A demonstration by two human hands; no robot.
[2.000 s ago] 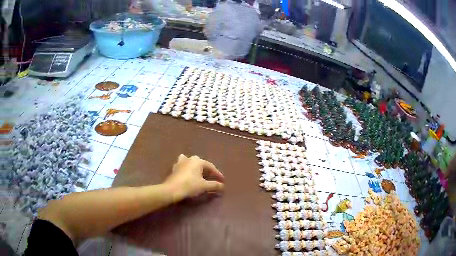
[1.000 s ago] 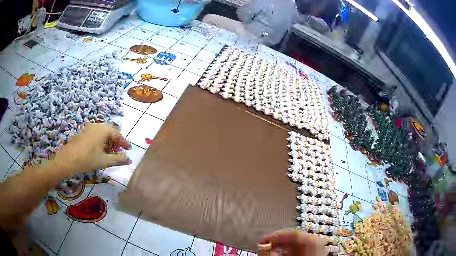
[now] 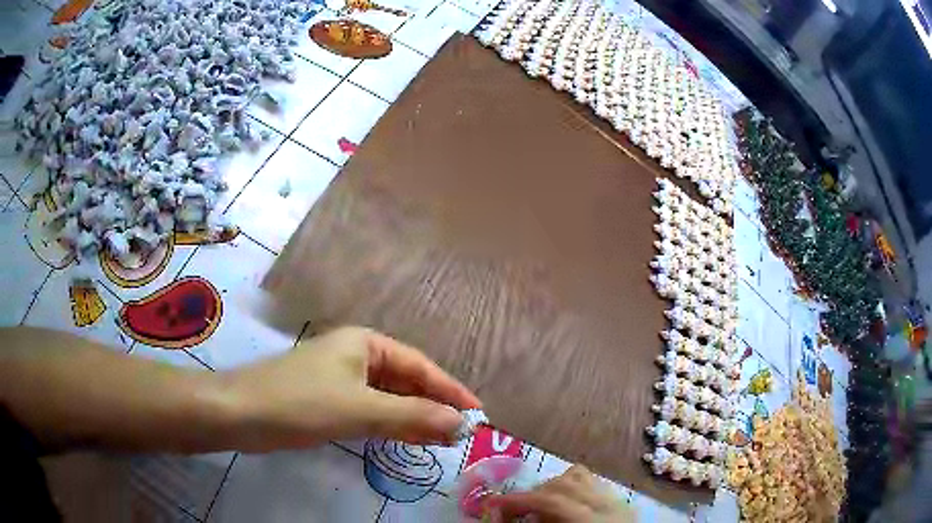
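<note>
My left hand (image 3: pixel 337 393) is at the near edge of the brown work board (image 3: pixel 491 204), with a small grey-white figure piece (image 3: pixel 472 421) pinched between thumb and fingertips. My right hand (image 3: pixel 557 501) is low in the picture, partly cut off by the bottom edge, its fingertips at a small round pinkish dish (image 3: pixel 488 478). Whether the right hand holds a small piece cannot be made out. Loose grey-white pieces (image 3: pixel 153 123) lie heaped at the upper left. Loose peach pieces (image 3: pixel 792 460) lie heaped at the lower right.
Assembled figures (image 3: pixel 695 337) stand in tight rows on the board's right side. A larger block of rows (image 3: pixel 613 82) lies beyond the board. Dark green pointed pieces (image 3: pixel 807 225) cluster at far right. The tablecloth (image 3: pixel 296 174) has a grid and food drawings.
My left hand has come from the grey-white heap to the board's near edge with a piece. My right hand has shifted slightly left to the dish. The view has tilted down.
</note>
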